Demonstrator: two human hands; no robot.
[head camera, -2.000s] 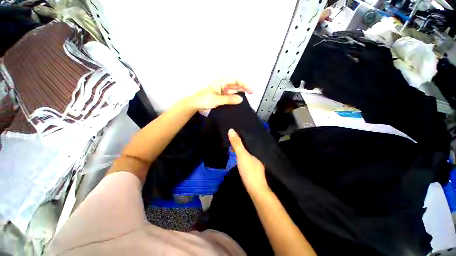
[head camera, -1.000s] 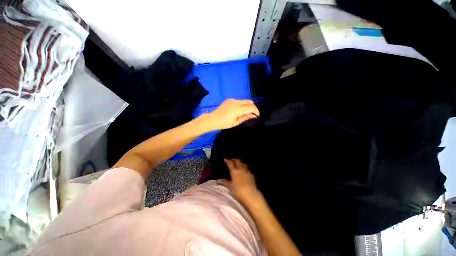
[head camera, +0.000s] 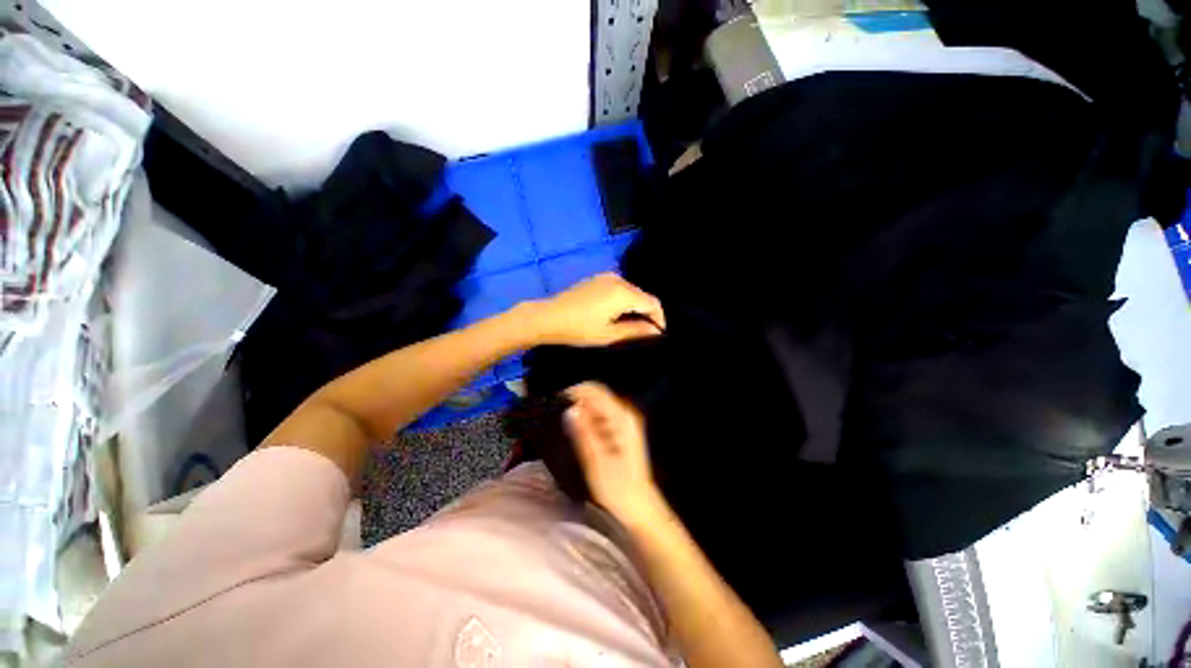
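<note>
Black cloth (head camera: 914, 274) lies in a large limp spread from the lap over the white machine table on the right. My left hand (head camera: 598, 313) is closed on an edge of this cloth at the middle of the view, with its fingertips bent down over it. My right hand (head camera: 610, 450) is just below and nearer to my body, over the black cloth, slightly blurred. Its fingers are raised and its palm side partly shows; whether it holds any cloth is not clear. The sewing machine's presser foot area (head camera: 1117, 466) shows at the right edge, beside the cloth.
A blue plastic crate (head camera: 529, 209) stands beyond my hands, with black cloth (head camera: 379, 235) heaped at its left. White and brown striped pieces (head camera: 65, 196) hang at the far left. A white partition (head camera: 353, 65) with a perforated post (head camera: 622, 65) is ahead. A grey ruler strip (head camera: 957, 607) lies at lower right.
My hands have moved down from the raised narrow cloth end toward the lap. The view has turned down and right, showing the crate and machine. Most recently my right hand has lifted slightly.
</note>
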